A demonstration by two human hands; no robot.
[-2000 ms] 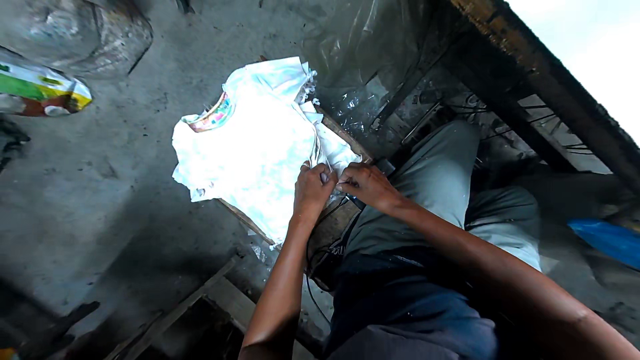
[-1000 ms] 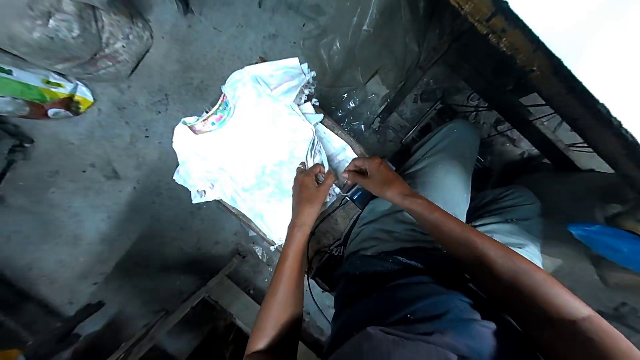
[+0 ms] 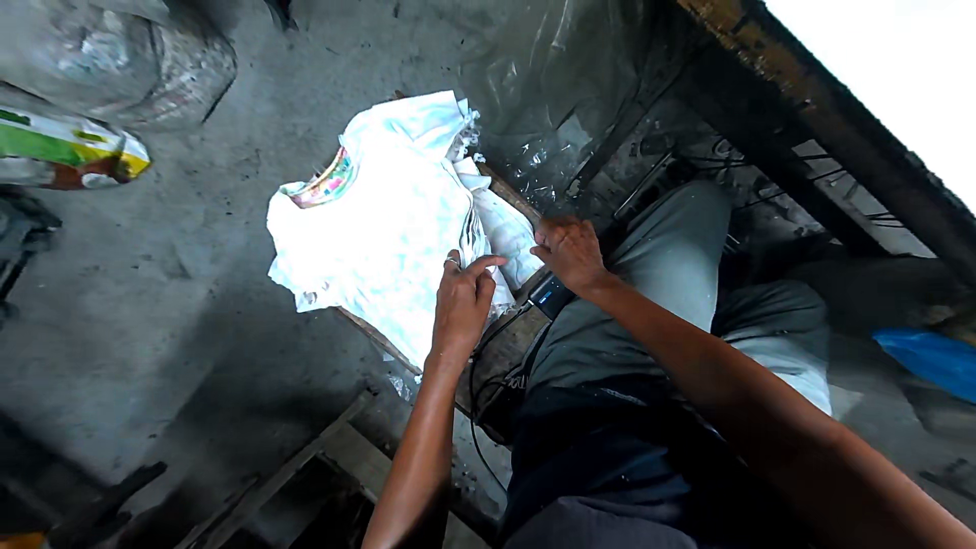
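Note:
A stack of white cloth garments [image 3: 389, 221], the top one with a flowered neckline, lies on a low wooden board [image 3: 507, 191]. My left hand [image 3: 461, 293] is at the stack's near edge, a ring on one finger, its thumb and index finger apart over the fabric folds. A separate white cloth piece [image 3: 507, 232] lies at the right of the stack. My right hand [image 3: 568, 248] touches or hovers at that piece's right edge, fingers bent; whether it pinches the fabric is hidden. Just below it, a black device [image 3: 550, 296] with a cable sits by my leg.
Plastic sacks [image 3: 145, 69] and a colourful printed bag [image 3: 69, 152] lie on the concrete floor at the upper left. A dark table frame [image 3: 831, 114] stands at the right, near a blue plastic item [image 3: 926, 358]. Wooden framing [image 3: 343, 450] is at the bottom. Clear plastic sheeting [image 3: 553, 69] lies behind the board.
My hands have moved apart. The fingers of my left hand have spread, and my right hand has shifted up along the right edge of the cloth piece, which now lies flatter.

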